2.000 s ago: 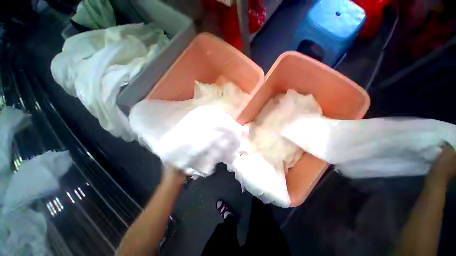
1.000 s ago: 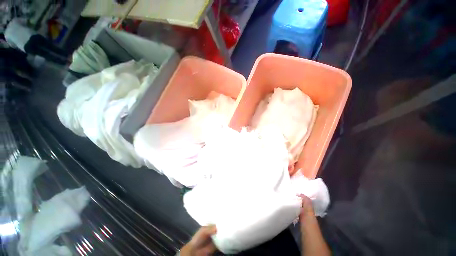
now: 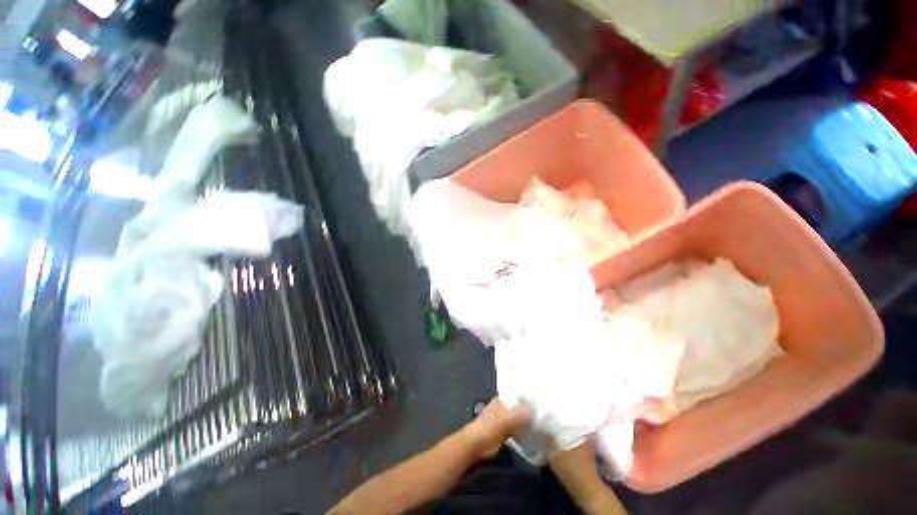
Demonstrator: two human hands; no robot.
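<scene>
My left hand [image 3: 496,426] holds the lower edge of a bright white fabric piece [image 3: 558,377]. My right hand [image 3: 571,458] is close beside it on the same fabric, its fingers largely hidden. The fabric lies over the near rim of the right-hand salmon bin [image 3: 830,272]. Cream pieces [image 3: 729,322] lie inside that bin. More white fabric hangs over the near side of the middle salmon bin [image 3: 628,151], which also has cream pieces [image 3: 578,216] in it.
White and pale green cloth hangs over the grey bin [image 3: 543,75] beyond. A metal slatted rack [image 3: 322,292] on the left bears a white cloth heap [image 3: 161,322]. A green floor arrow [image 3: 437,325] lies between rack and bins. A blue stool [image 3: 865,161] and work table [image 3: 674,20] stand behind.
The view has swung left, bringing more of the rack in. The white fabric, spread between both hands, was drawn together near me and now lies bunched at the bin rim, hands close together.
</scene>
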